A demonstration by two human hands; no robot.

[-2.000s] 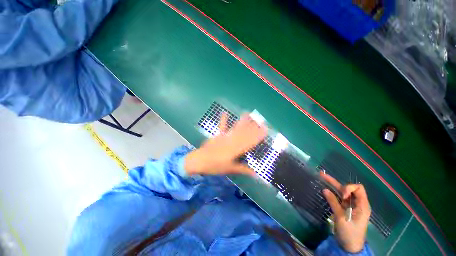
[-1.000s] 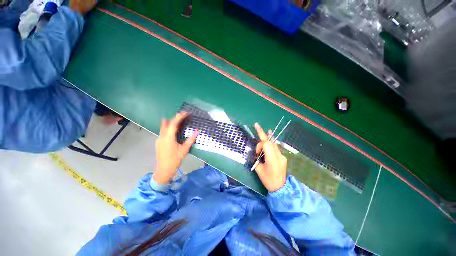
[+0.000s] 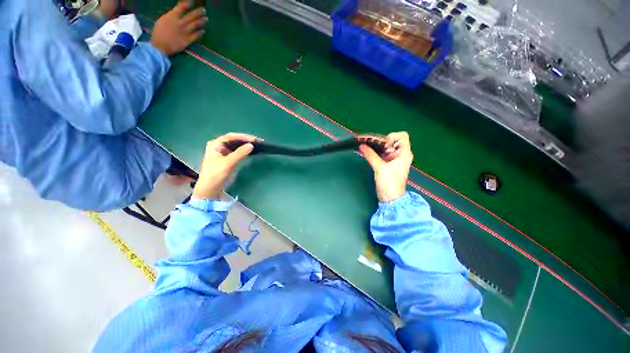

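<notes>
My left hand (image 3: 224,164) grips the left end of a dark die-cut sheet (image 3: 304,149), and my right hand (image 3: 390,164) grips its right end. The sheet is stretched between both hands above the green mat and seen nearly edge-on, sagging slightly and blurred. Another dark gridded sheet (image 3: 492,267) lies on the mat to the right, partly behind my right sleeve. A small white patch (image 3: 369,262) with a yellowish part lies on the mat near my right forearm. I cannot make out the tweezers.
A small round black module (image 3: 490,183) and a small flat part (image 3: 295,63) lie on the dark green belt. A blue parts bin (image 3: 392,57) stands behind, beside clear plastic trays (image 3: 494,76). A person in a blue smock (image 3: 76,117) works at the left, one hand over the belt.
The dark sheet has been lifted off the mat and is held out in front between both hands. The white tweezers seen in my right hand no longer show. The neighbour's hand has come over the belt.
</notes>
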